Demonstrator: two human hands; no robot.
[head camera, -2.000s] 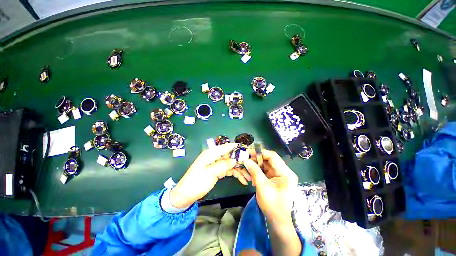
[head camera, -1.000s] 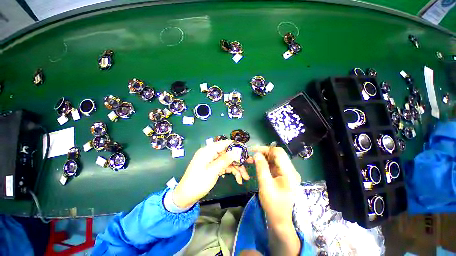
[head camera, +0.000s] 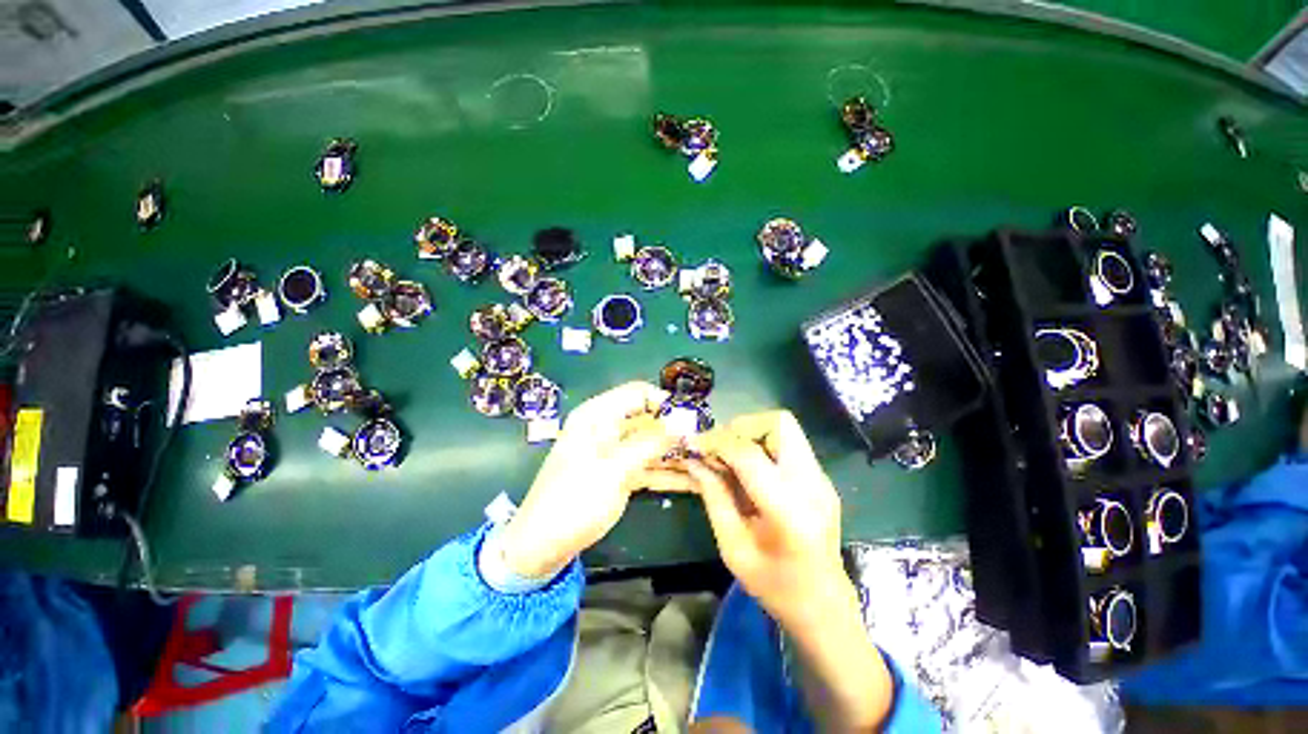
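Note:
My left hand (head camera: 595, 466) holds a small round watch housing (head camera: 686, 417) near the front edge of the green surface. A dark brown-gold disc (head camera: 687, 379) sits at the far side of the housing, and a small white tab shows on it. My right hand (head camera: 768, 495) is bent over the near side of the housing, thumb and fingertips together against it. Whether these fingertips pinch a small part or tweezers cannot be told. My fingers hide much of the housing.
A black box with white bits (head camera: 861, 361) and a tall compartment tray (head camera: 1083, 445) with ringed cases stand right. Open units (head camera: 502, 354) are spread over the green surface (head camera: 430, 158). Black equipment box (head camera: 89, 416) left; plastic bags (head camera: 932, 617) front right; a blue sleeve (head camera: 1255, 574) far right.
The view has shifted, so the surface items appear further right. My right fingertips have come in from the housing's right side onto its near side. My left hand still holds the housing.

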